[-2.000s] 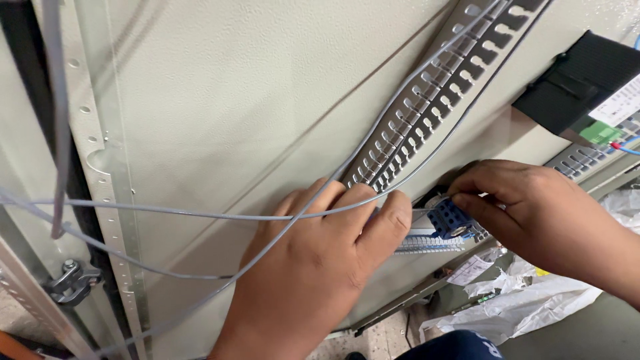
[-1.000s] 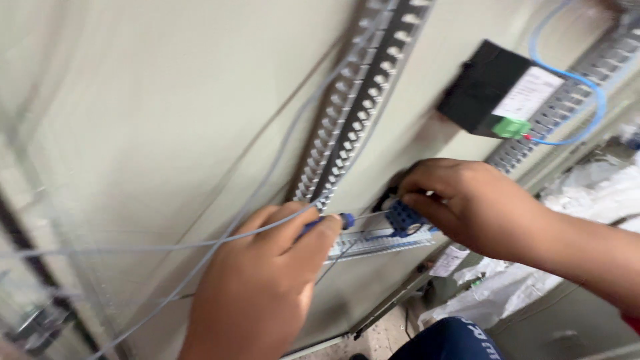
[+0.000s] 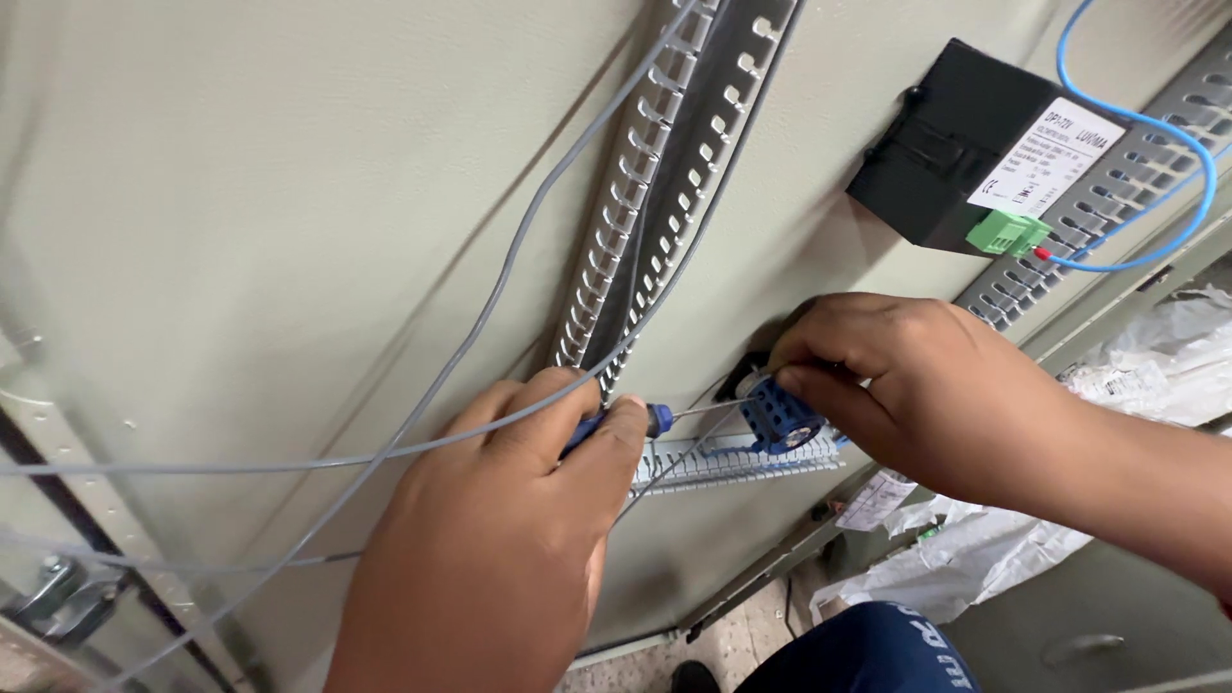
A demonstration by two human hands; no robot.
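My left hand (image 3: 491, 539) is closed around the blue handle of a screwdriver (image 3: 658, 420). Its thin shaft reaches right, and the tip meets the side of a blue switch block (image 3: 782, 416) with several round terminal openings. My right hand (image 3: 905, 385) pinches at the upper right of that block, thumb and fingers together; what lies between the fingertips is hidden. The block is mounted on a beige metal panel (image 3: 289, 241). Grey wires (image 3: 500, 260) run across the panel and over my left hand.
Slotted wiring duct (image 3: 654, 192) rises above my left hand, and a shorter duct (image 3: 741, 464) lies below the block. At upper right are a black panel meter (image 3: 962, 144) with a green connector (image 3: 1006, 233), and a blue wire (image 3: 1208, 183). Plastic wrapping (image 3: 972, 568) lies lower right.
The screwdriver, partly visible in my left hand one second ago, shows more clearly now. My right hand stays at the blue block. The view has shifted toward the black meter.
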